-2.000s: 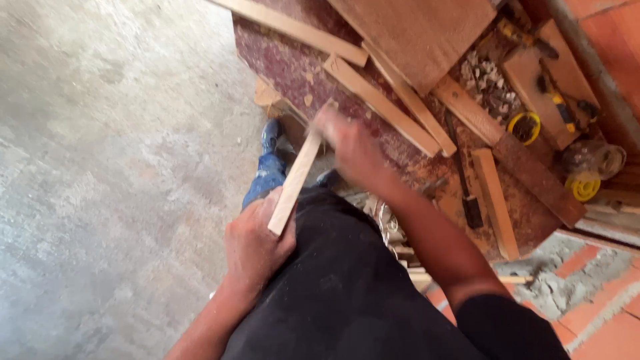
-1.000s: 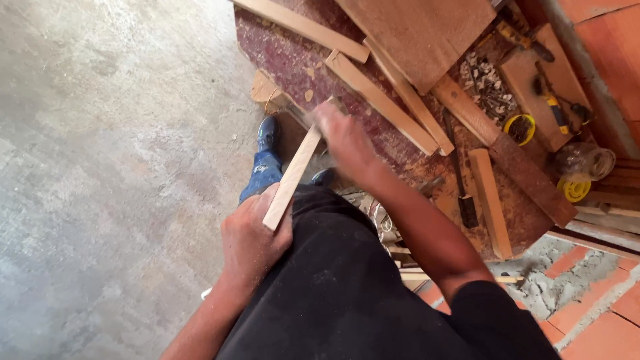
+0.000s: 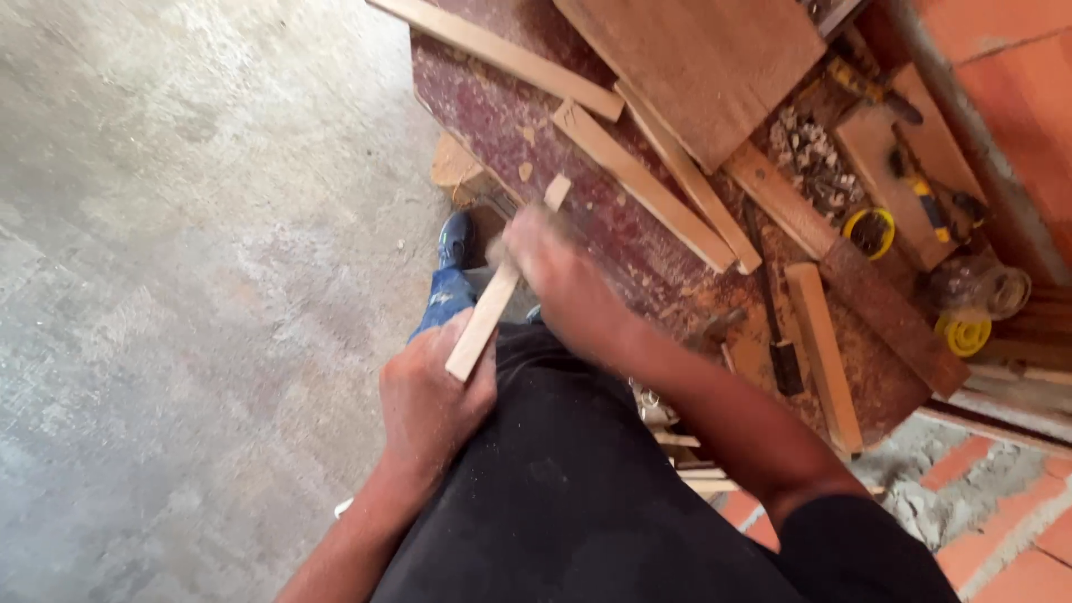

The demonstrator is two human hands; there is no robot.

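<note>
A narrow light wooden strip slants up from my body toward the workbench. My left hand is closed around its near end. Farther along the strip lies my right hand, blurred, with fingers curled over it; whether it holds something small against the wood cannot be told. The strip's far tip shows beyond the right hand, over the edge of the dark red bench.
Several wooden battens and a broad wooden board lie on the bench. To the right are a dark-handled tool, wood shavings, a yellow tape roll and a clear jar. A brick wall borders the bench.
My right hand has shifted back along the strip toward my left hand, so the strip's far tip now shows beyond it. My left hand keeps its hold.
</note>
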